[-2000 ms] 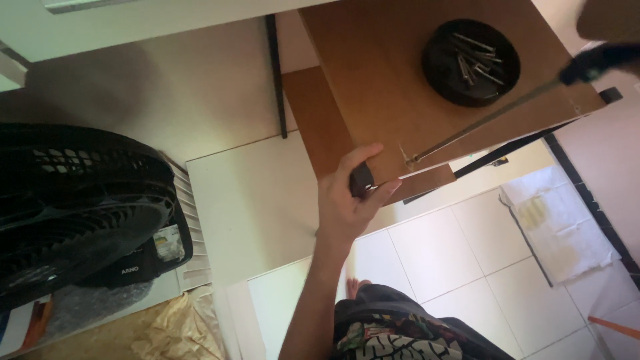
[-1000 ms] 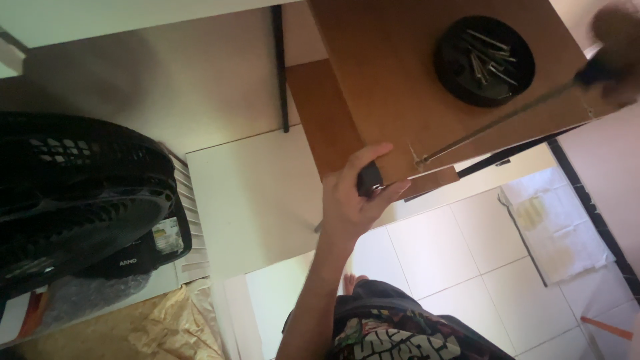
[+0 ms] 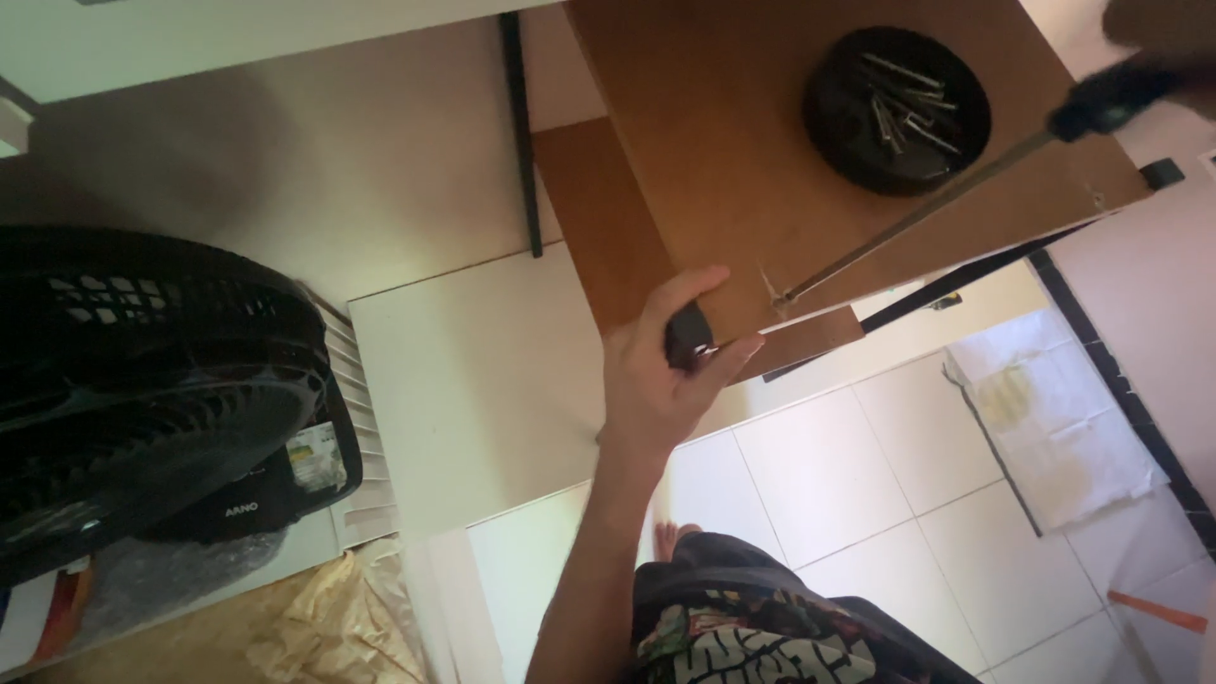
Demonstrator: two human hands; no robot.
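My left hand (image 3: 665, 361) grips the corner of a brown wooden board (image 3: 722, 180), thumb and fingers around a black corner cap (image 3: 688, 336). At the upper right edge, my right hand (image 3: 1178, 57), partly out of view and blurred, holds a long screwdriver (image 3: 921, 214) by its dark handle. Its shaft slants down to the left, and the tip meets the board at a small chipped spot (image 3: 781, 302) near the corner. A round black dish (image 3: 826, 142) with several metal screws or bolts (image 3: 907, 104) in it rests on the board.
A black fan (image 3: 161, 380) stands at the left above crumpled brown paper (image 3: 332, 617). Below the board are a black metal bar (image 3: 969, 275) and a lower brown shelf (image 3: 598, 218). A white cloth or sheet (image 3: 1054, 418) lies on the tiled floor (image 3: 883, 475) at the right.
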